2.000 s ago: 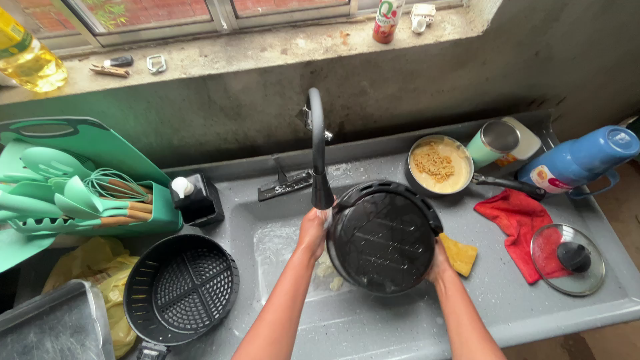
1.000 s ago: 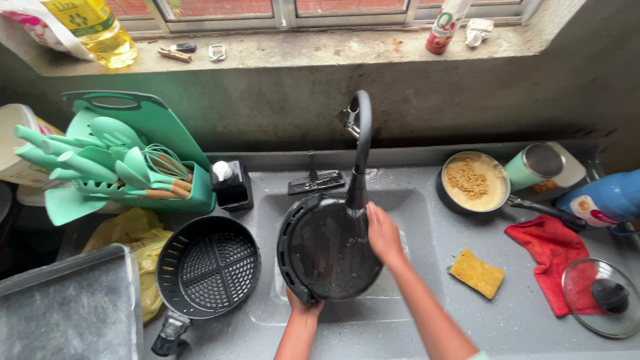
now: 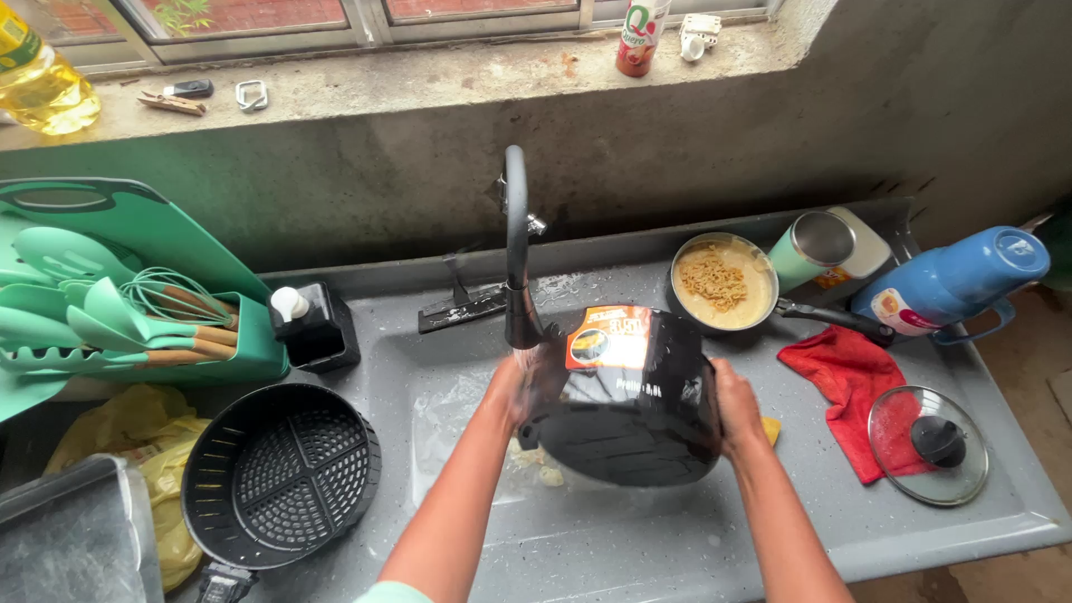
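A black air fryer drawer with an orange sticker is held tilted over the grey sink basin. My left hand grips its left side, right by the faucet, where water runs. On the opposite side, my right hand holds the drawer's wall. Part of a yellow sponge shows behind my right hand. Food scraps lie in the basin below. The perforated black fryer basket rests to the left of the basin.
Left stand a soap dispenser, a green utensil holder and a metal tray. Right are a pan of food, a green tumbler, a blue thermos, a red cloth and a glass lid.
The drawer has been turned so that its stickered side faces up. My right hand has moved from beside the faucet to the drawer's right side. My left hand now holds the left side.
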